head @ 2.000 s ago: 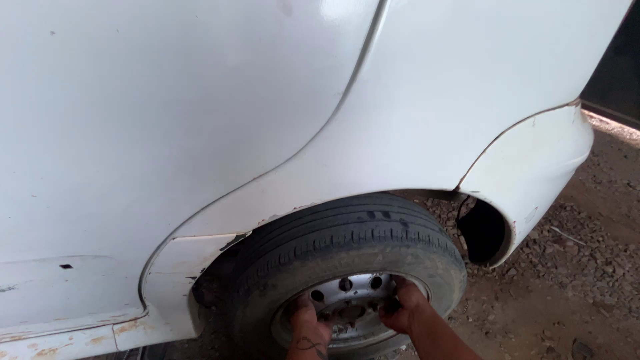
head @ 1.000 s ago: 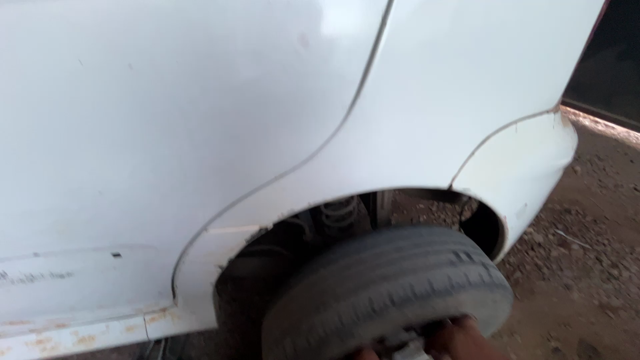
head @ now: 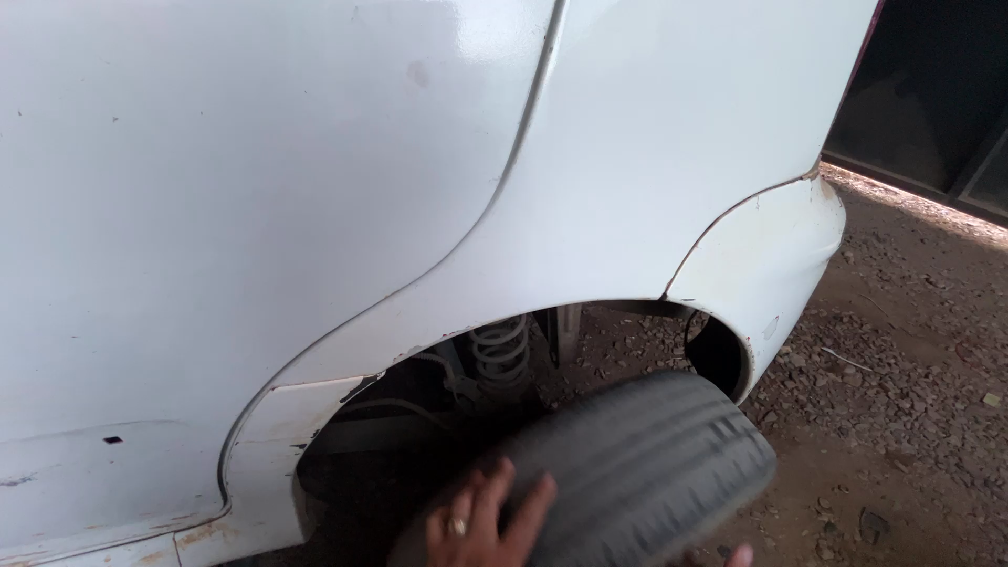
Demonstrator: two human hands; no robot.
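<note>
A car wheel with a worn black tire (head: 630, 465) stands tilted just outside the open rear wheel arch of a white car (head: 598, 157). On the tread's left side rests my left hand (head: 492, 516), fingers spread, with a ring on one finger. Of my right hand (head: 739, 556) only a fingertip shows at the bottom edge, by the tire's lower right; the rest is out of view. The wheel's rim is hidden. Inside the arch a coil spring (head: 501, 350) is visible, with a hose and dark suspension parts beside it.
The rear bumper (head: 764, 260) curves down at the right of the arch. Gravel and dirt ground (head: 890, 378) lies behind and right of the wheel. A dark metal gate or panel (head: 913, 102) stands at the upper right. The rusty sill (head: 118, 543) runs along the lower left.
The wheel has come out of the arch toward me and turned, so the spring now shows. Both hands were at the rim's holes; my left hand has moved onto the tread.
</note>
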